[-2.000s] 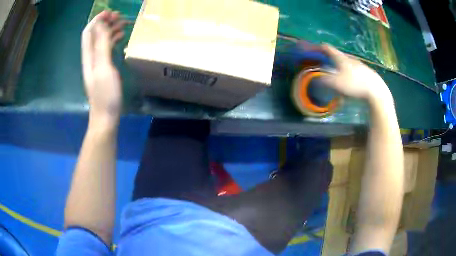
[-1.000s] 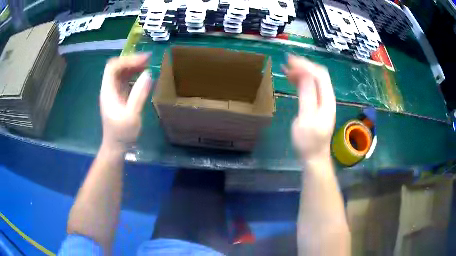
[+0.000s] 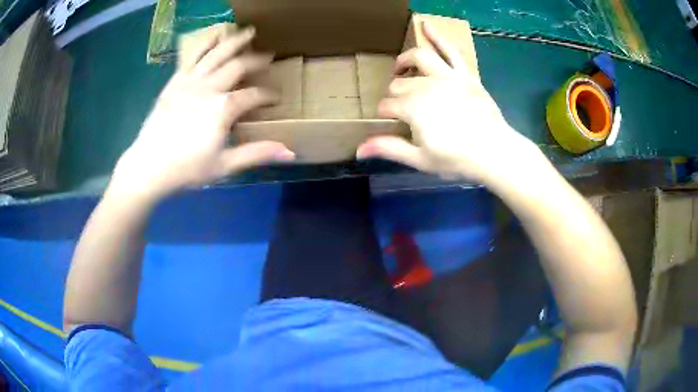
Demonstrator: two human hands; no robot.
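Observation:
An open, empty inner carton (image 3: 329,88) stands on the green mat near the table's front edge, its inside bottom showing. Its side flaps are folded outward and its far panel stands up, cut by the top of the view. My left hand (image 3: 195,115) grips the left near corner, thumb outside the near wall and fingers over the left side. My right hand (image 3: 444,107) grips the right near corner the same way. The tape dispenser (image 3: 583,113), with a yellow roll and orange core, lies on the mat to the right, untouched.
Flat carton blanks (image 3: 30,107) stand stacked at the left table edge. Part of the black-and-white packs (image 3: 65,11) shows at the top left. An open master carton (image 3: 670,245) is at the lower right, below the green table (image 3: 505,99). A red object (image 3: 409,262) is below the table.
My hands, held apart beside the carton a second ago, now grip it. Its side flaps have opened outward. The view has shifted, so the rows of packs are mostly out of the picture.

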